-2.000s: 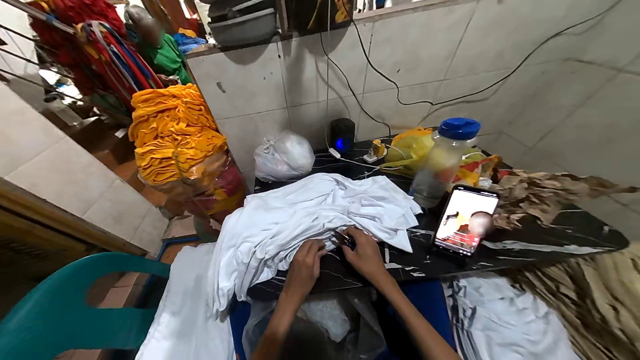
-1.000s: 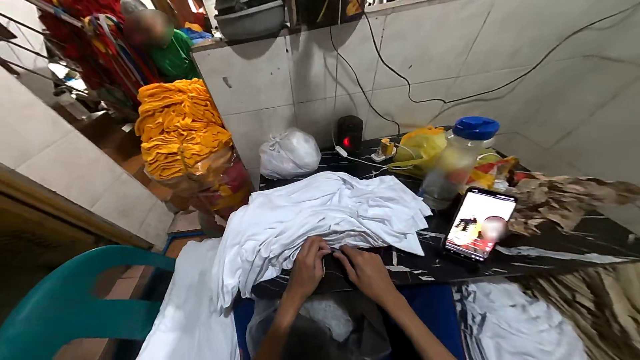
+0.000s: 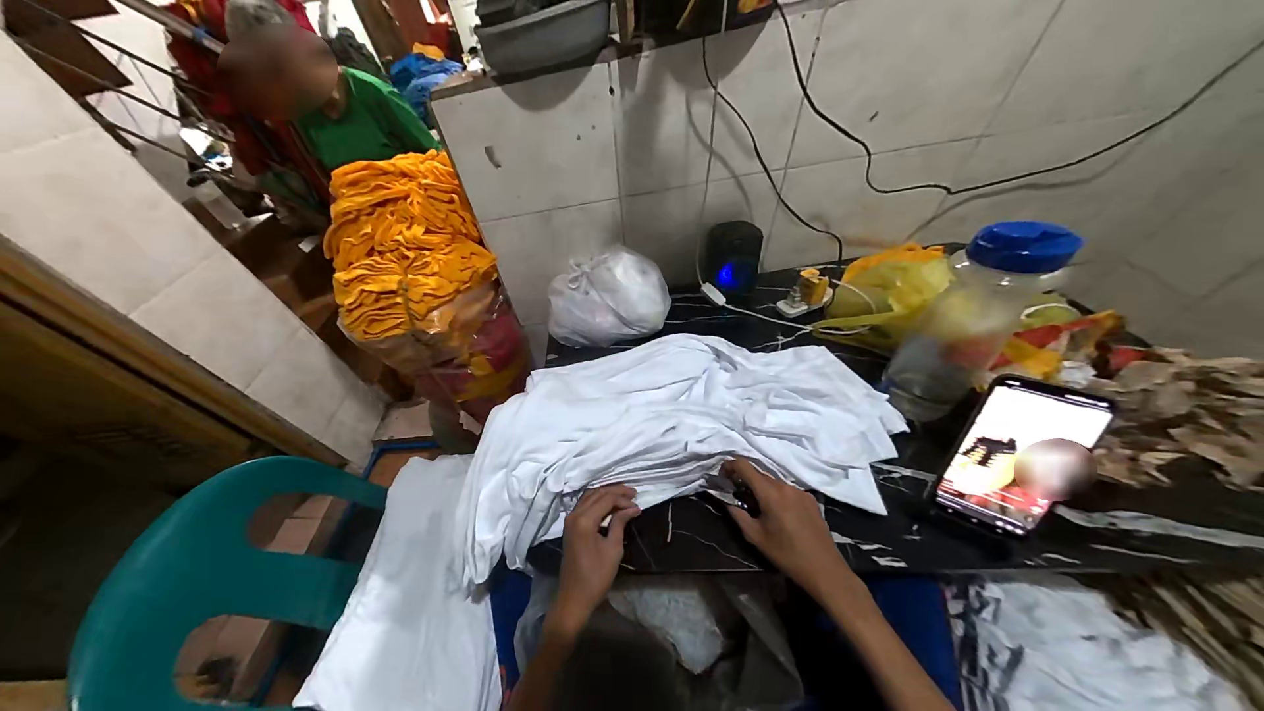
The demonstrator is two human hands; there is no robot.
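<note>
A heap of layered white cloth (image 3: 681,415) lies across a black marbled table (image 3: 691,543), its left end hanging over the edge. My left hand (image 3: 597,538) is at the heap's near edge, with thumb and fingers pinched on the cloth. To its right, my right hand (image 3: 780,518) has a small dark object (image 3: 746,497) between thumb and fingers, beside the cloth edge; what it is cannot be told. A smartphone (image 3: 1022,454) with a lit screen leans to the right of the heap.
Behind the cloth are a knotted white plastic bag (image 3: 609,296), a small black speaker (image 3: 733,259) and a clear jar with a blue lid (image 3: 1022,247). Bundled orange cloth (image 3: 405,247) stands at left, near a person in green (image 3: 360,118). A green plastic chair (image 3: 148,573) is at lower left.
My right hand has the dark object in it, which did not show one second ago. The person in green shows more fully behind the orange bundle. The speaker light has turned from red to blue.
</note>
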